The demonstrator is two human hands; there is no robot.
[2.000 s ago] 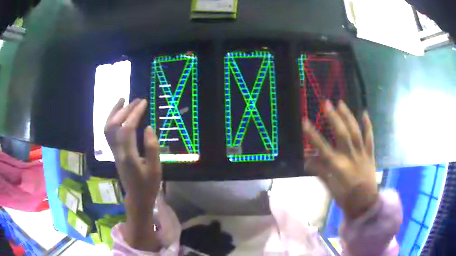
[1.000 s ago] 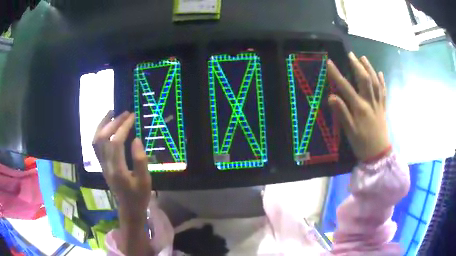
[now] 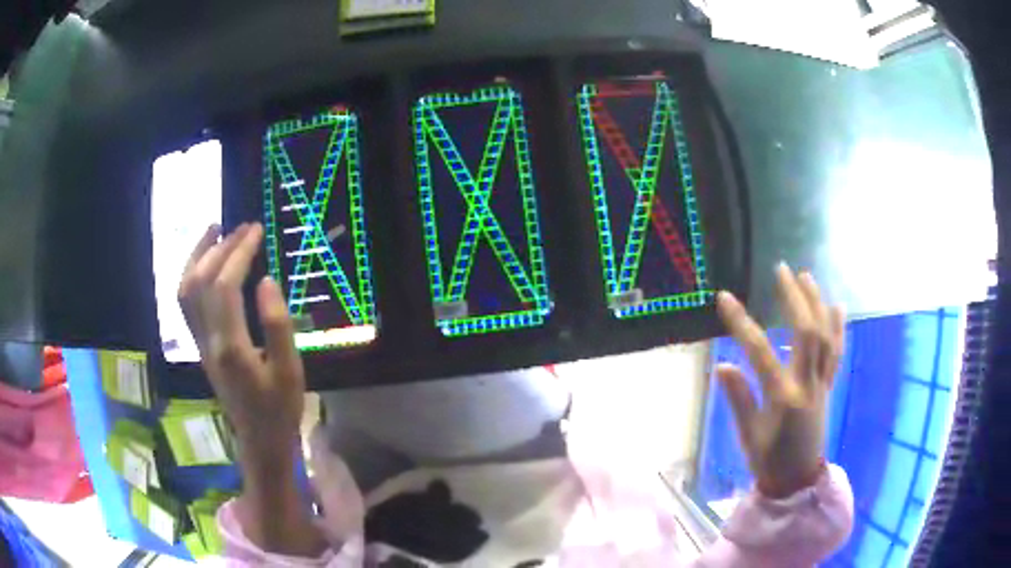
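Note:
Smartphones lie side by side on the dark mat. The far-left phone (image 3: 186,266) has a white screen. The second phone (image 3: 322,222) and third phone (image 3: 479,211) show a border and crossed diagonals in green and blue; the second also has short white bars. The right phone (image 3: 645,200) has its top edge and one diagonal red, the rest green and blue. My left hand (image 3: 246,333) is over the gap between the two left phones, fingers apart, holding nothing. My right hand (image 3: 785,377) is at the lower right corner of the right phone, fingers spread, index fingertip by that corner, holding nothing.
A green labelled packet (image 3: 386,13) lies at the mat's top. Several green packets (image 3: 197,435) lie on a blue surface at lower left. A pink heap (image 3: 42,438) is at far left. White paper (image 3: 815,28) is at top right. A blue crate (image 3: 898,422) is at lower right.
My right hand has moved down from beside the right phone to its lower corner. That phone's right and bottom edges turned from red to green and blue. The view has shifted slightly.

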